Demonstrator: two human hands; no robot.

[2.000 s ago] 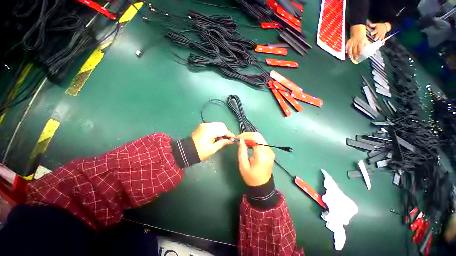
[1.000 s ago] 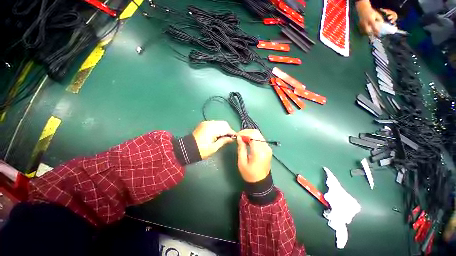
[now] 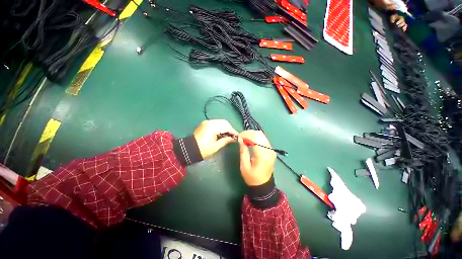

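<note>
My left hand [image 3: 215, 139] and my right hand [image 3: 257, 158] meet fingertip to fingertip over the green bench. Both pinch a small dark and red piece, too small to name surely. A thin black end sticks out to the right past my right fingers. A coiled black antenna cable [image 3: 242, 108] lies just beyond my hands, with a thin loop to its left. Its cord runs under my right hand to a red-backed bar [image 3: 316, 190] at lower right. The bar's end touches a crumpled white cloth [image 3: 345, 206].
Coiled cables [image 3: 218, 43] with red-backed bars lie ahead. A red adhesive sheet [image 3: 338, 23] is at the far side. A grey-bar pile [image 3: 400, 141] lies right, with a loose white strip [image 3: 372, 173]. A black tangle [image 3: 55, 40] is far left. Another person's hand [image 3: 398, 21] shows top right.
The other person's hands have moved up toward the top right edge. My hands stay together in nearly the same place; the thin black end at my right fingers has shifted slightly.
</note>
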